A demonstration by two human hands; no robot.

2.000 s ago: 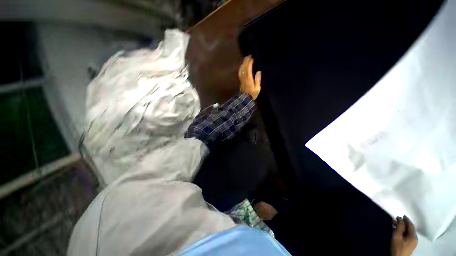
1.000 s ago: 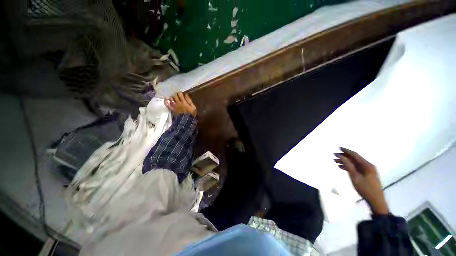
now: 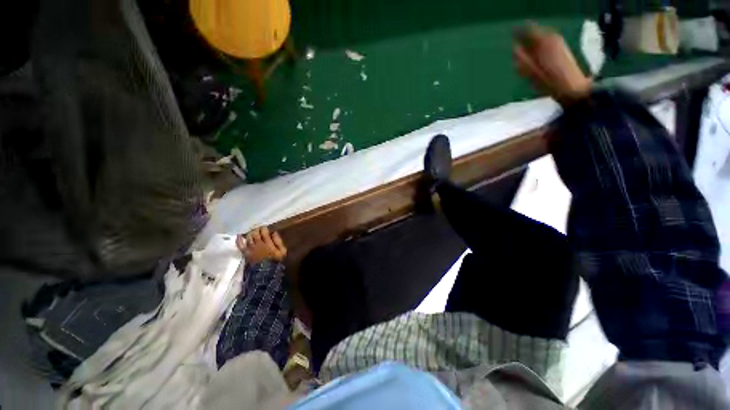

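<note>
My left hand [image 3: 262, 245] rests at the table corner, against the upper end of the white cloth bundle [image 3: 188, 320], fingers slightly apart. My right hand [image 3: 552, 66] is raised at the upper right, in front of the green floor. It is blurred and its fingers look bent; nothing can be made out in it. The dark fabric lay [image 3: 392, 260] is on the brown table [image 3: 352, 215]. White paper [image 3: 543, 192] shows in parts beside my dark-trousered leg. My dark shoe [image 3: 438, 158] is at the table's far edge.
White cloth [image 3: 384, 164] runs along the table's far edge. A yellow stool [image 3: 242, 26] stands on the scrap-littered green floor [image 3: 384, 88]. Dark folded cloth [image 3: 104, 316] lies left of the bundle. A pale bucket [image 3: 650, 34] is at the upper right.
The view has swung, showing more floor and the stool. My right hand has gone from above the paper to high over the far edge. A leg and shoe now cross the lay.
</note>
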